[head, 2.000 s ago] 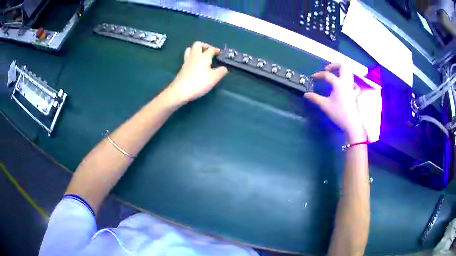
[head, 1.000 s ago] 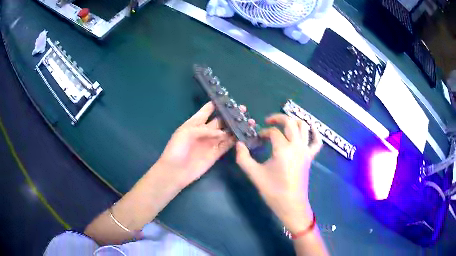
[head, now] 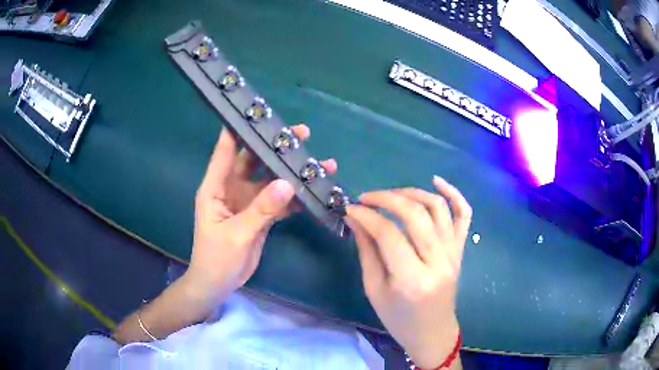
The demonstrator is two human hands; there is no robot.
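Observation:
A dark grey bar fixture [head: 230,119] is held up, tilted, above the green mat, its far end pointing to the upper left. Small round parts with metallic rims and amber centres [head: 258,110] sit in one row along it. My left hand [head: 242,195] grips the bar around its middle, thumb on the near side and fingertips showing beyond the far side. My right hand [head: 408,253] has thumb and index finger pinched at the round part nearest the bar's lower right end [head: 337,199]. The fingertips partly hide that part.
A second bar fixture [head: 449,98] lies on the mat [head: 325,289] near the glowing UV lamp box [head: 578,181] at right. A metal frame fixture [head: 54,108] lies at far left. A perforated tray [head: 470,16] and paper [head: 553,50] are at the back. Tiny bits lie at right.
The bar fixture was lifted off the mat, then brought closer to the camera and turned seats-up. My right fingers have moved to its lower right end. The second bar now lies nearer the lamp.

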